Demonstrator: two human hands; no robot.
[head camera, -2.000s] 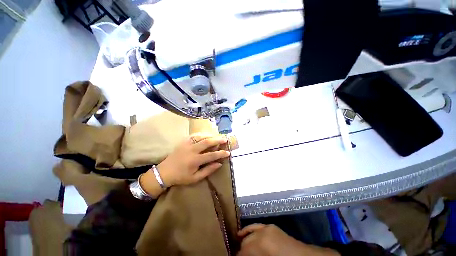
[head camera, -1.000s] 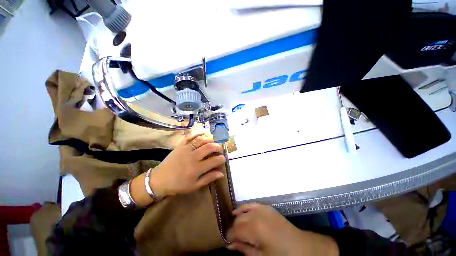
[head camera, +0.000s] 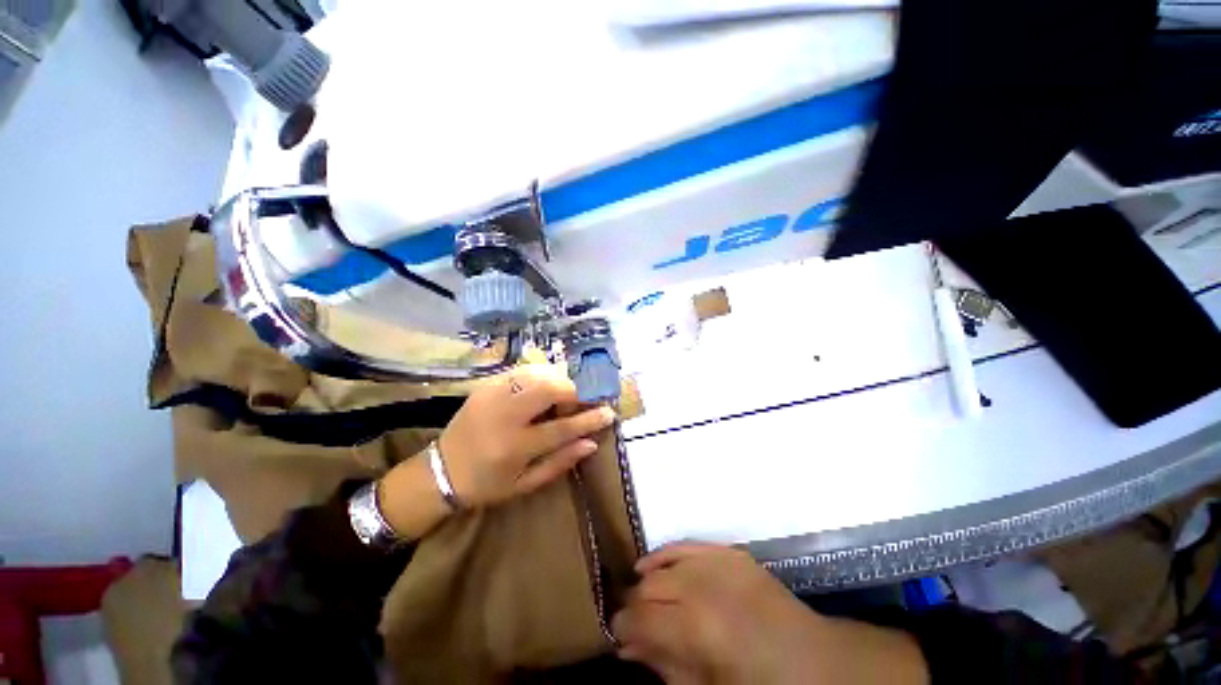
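Note:
Tan cloth (head camera: 496, 582) runs from the needle area down over the table's front edge, with two dark speckled stitched edges along its right side. My left hand (head camera: 516, 442) lies flat on it just below and left of the grey-blue block (head camera: 593, 368), fingers near the presser foot, which is mostly hidden. My right hand (head camera: 710, 609) pinches the cloth's right edge at the table's front edge. The white sewing machine (head camera: 696, 147) with a blue stripe stands above the cloth.
More tan cloth (head camera: 201, 308) is heaped at the left with a dark strip. At the right lie a white stick (head camera: 956, 351) and a black phone (head camera: 1105, 315). A black cloth band (head camera: 991, 107) hangs over the machine arm. The ruler-marked edge (head camera: 937, 539) curves along the front.
The view has shifted, moving the machine's right parts rightward. My right hand has moved up the cloth edge since the earliest frame. The heap at left lies lower and more spread.

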